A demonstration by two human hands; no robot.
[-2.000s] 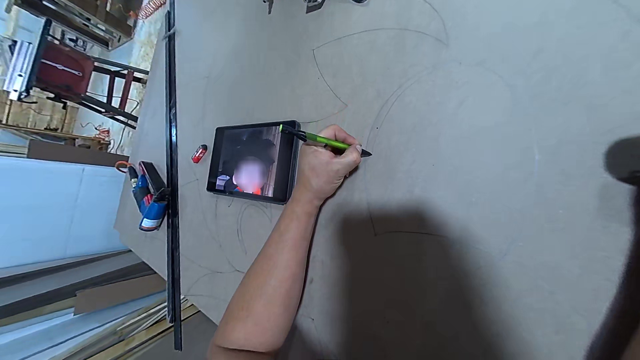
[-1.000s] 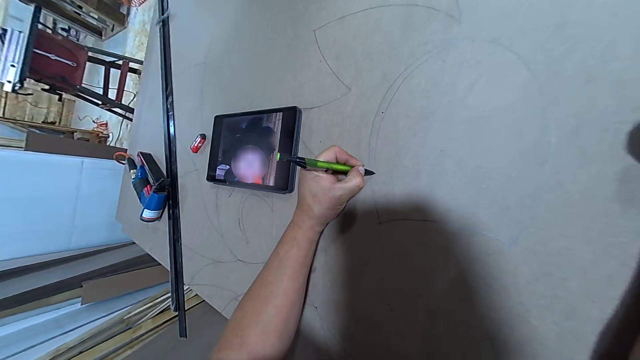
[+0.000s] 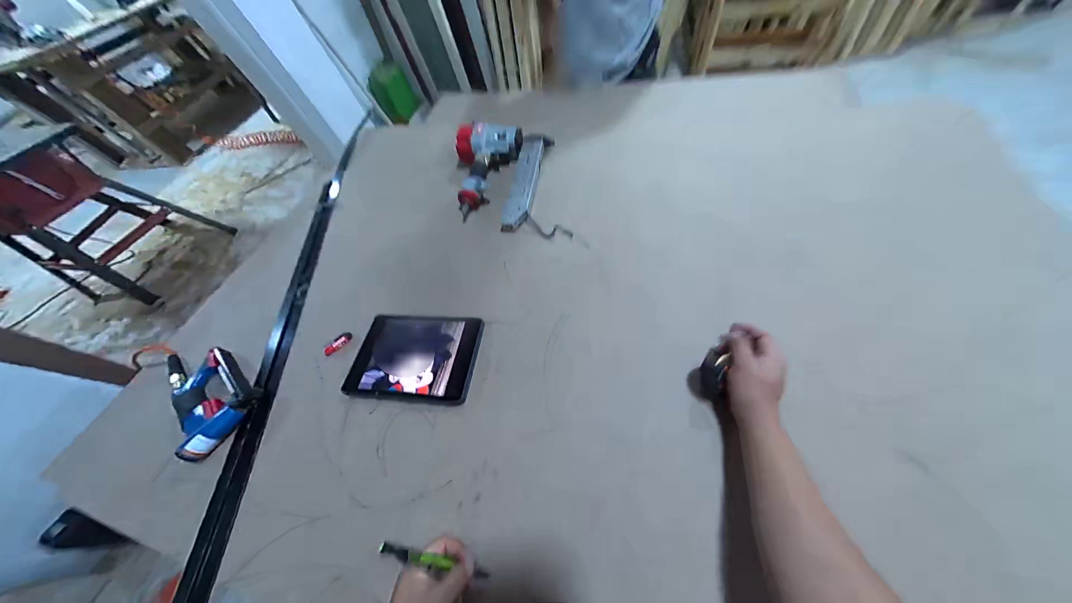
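Note:
At the bottom edge, my left hand point(image 3: 435, 574) holds a green-and-black pen or pencil point(image 3: 429, 559), its dark tip toward the right. Farther right and forward, my right hand point(image 3: 754, 373) grips a small dark object point(image 3: 713, 373), possibly a tape measure, close above the large flat board point(image 3: 636, 469). A black-framed tablet point(image 3: 412, 360) lies on the board, showing a cartoon-like picture. Left of it is a small red object point(image 3: 337, 343). Thin curved drawn lines point(image 3: 410, 500) mark the board below and beside the tablet. My hands are well apart, and the view is somewhat blurred.
A black metal strip point(image 3: 280, 335) runs along the left. Beyond it lies a blue-and-red air tool point(image 3: 209, 406) with an orange hose. A red-and-grey nail gun point(image 3: 498, 167) rests at the far side. A person point(image 3: 607, 38) stands behind the board, near stacked wood point(image 3: 754, 33).
The view has swung widely, and the nail gun and far edge now show. My left hand, formerly right of the tablet, is now below it, still holding the pen. My right hand has come into clear view.

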